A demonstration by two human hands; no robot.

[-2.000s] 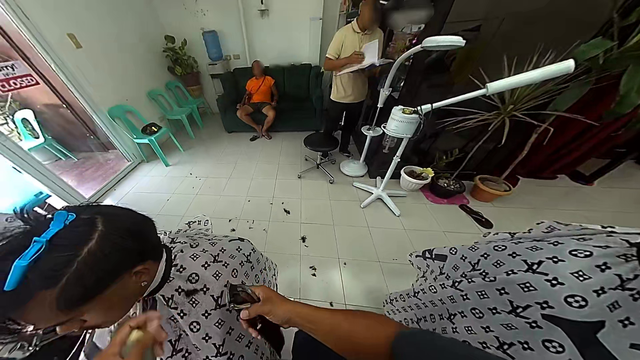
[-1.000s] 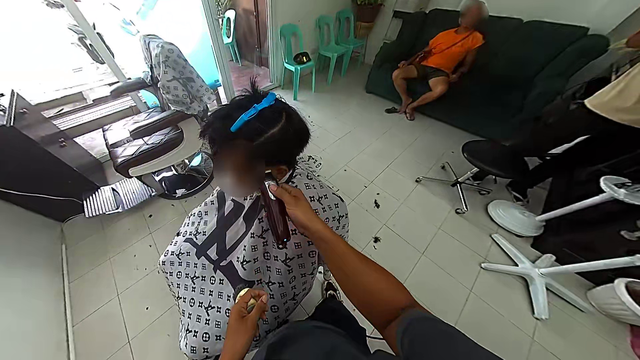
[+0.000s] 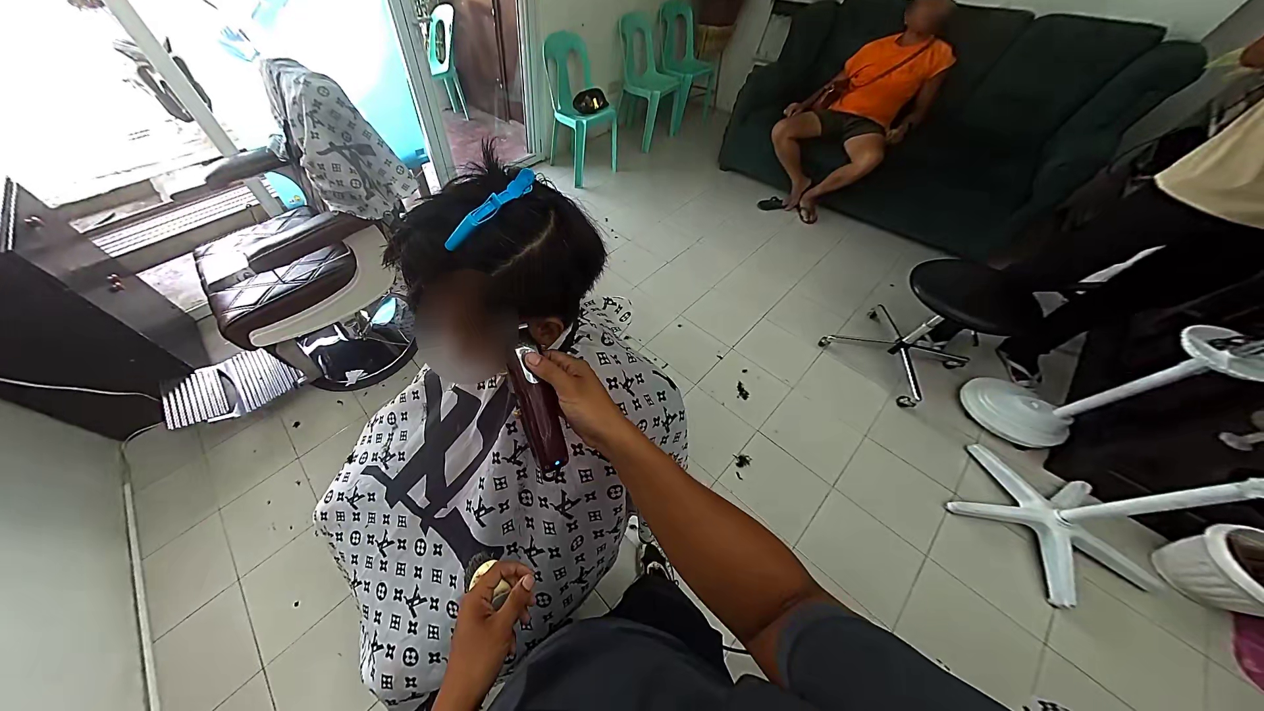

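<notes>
My right hand [image 3: 578,395] grips a dark red hair clipper [image 3: 539,420], its head against the side of the seated person's face beside the ear. Lower down, my left hand [image 3: 491,617] holds a small brush [image 3: 486,571] with a pale handle in front of the patterned cape [image 3: 395,533]. That cape covers the seated person's body. A blue hair clip [image 3: 491,208] is fastened in the black hair [image 3: 553,247] on top of the head.
A barber chair [image 3: 286,276] and dark cabinet [image 3: 79,326] stand at left. Behind are green plastic chairs [image 3: 580,104] and a person in orange [image 3: 879,84] on a dark sofa [image 3: 1047,89]. A black stool [image 3: 963,296] and white stand base [image 3: 1057,518] are at right; hair clippings [image 3: 743,461] dot the tiles.
The view has swung left and down since the oldest frame. My right hand has brought the clipper from in front of the cape to the person's face. Little differs from one second ago.
</notes>
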